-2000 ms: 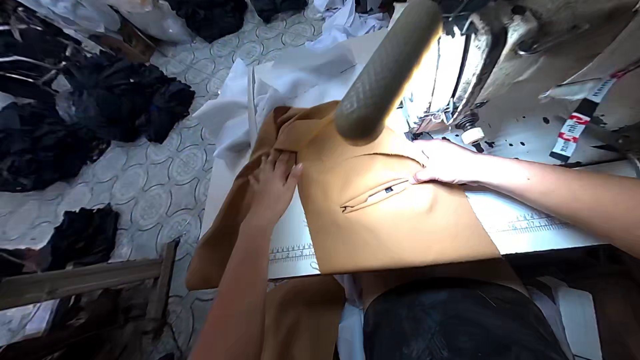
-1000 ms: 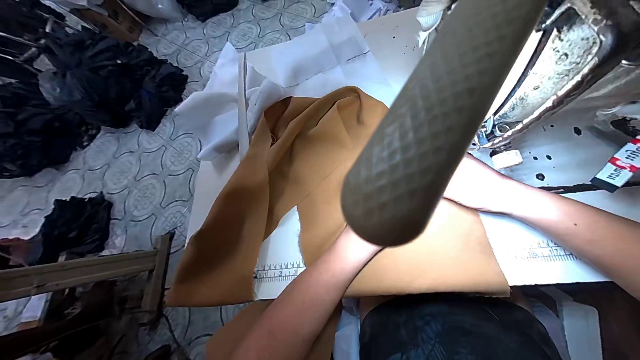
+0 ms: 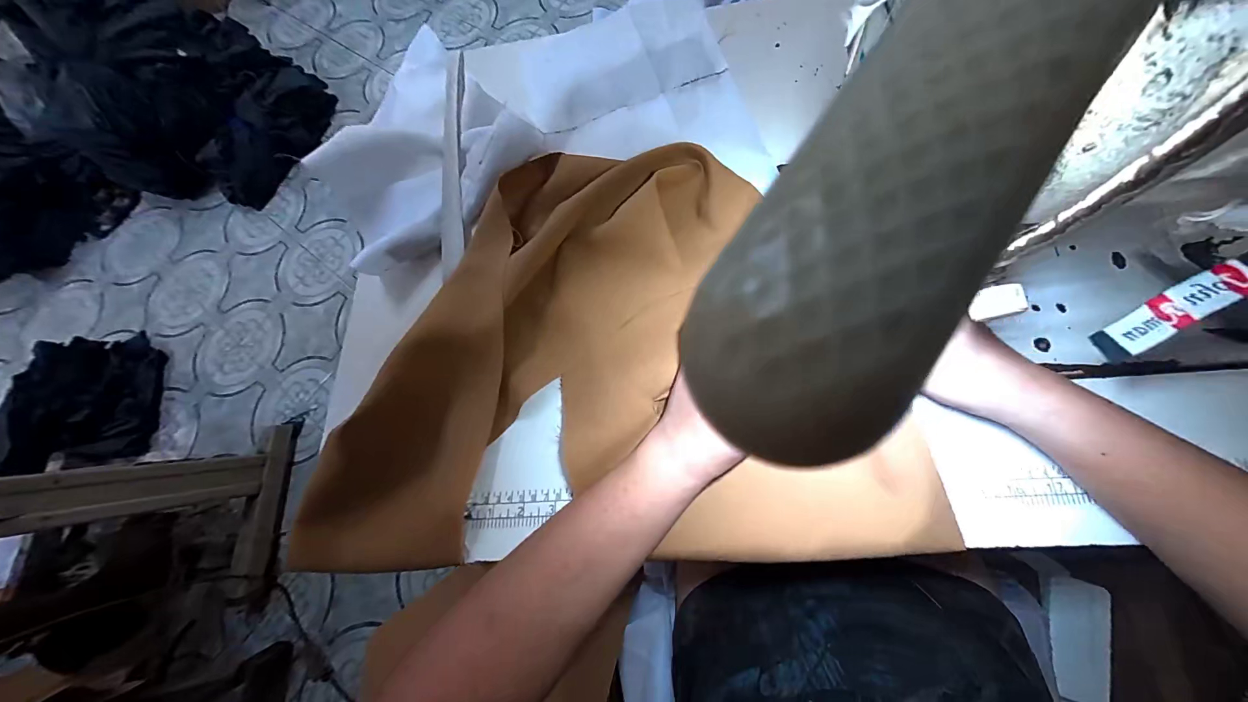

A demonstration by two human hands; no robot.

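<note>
A tan fabric piece [image 3: 604, 292] lies folded and rumpled across a white sewing table [image 3: 517, 468] with a printed ruler along its front edge. My left hand [image 3: 697, 429] reaches over the fabric to the middle, its fingers hidden behind a large, blurred, textured lamp arm or tube [image 3: 829, 263]. Behind the same dark object, my right hand [image 3: 960, 356] comes in from the right, and its fingers are also covered. Whether either hand grips the cloth cannot be seen. Part of the sewing machine [image 3: 1141, 127] shows at the upper right.
White fabric pieces [image 3: 624, 78] lie behind the tan cloth. Heaps of black cloth [image 3: 166, 97] rest on the tiled floor [image 3: 234, 331] at the left, near a wooden frame [image 3: 136, 487]. A label strip with writing [image 3: 1175, 307] is stuck beside the machine.
My left hand has moved right, from the fabric's left part to the middle. The slit opening seen earlier is now mostly hidden. The dark tube covers more of the view.
</note>
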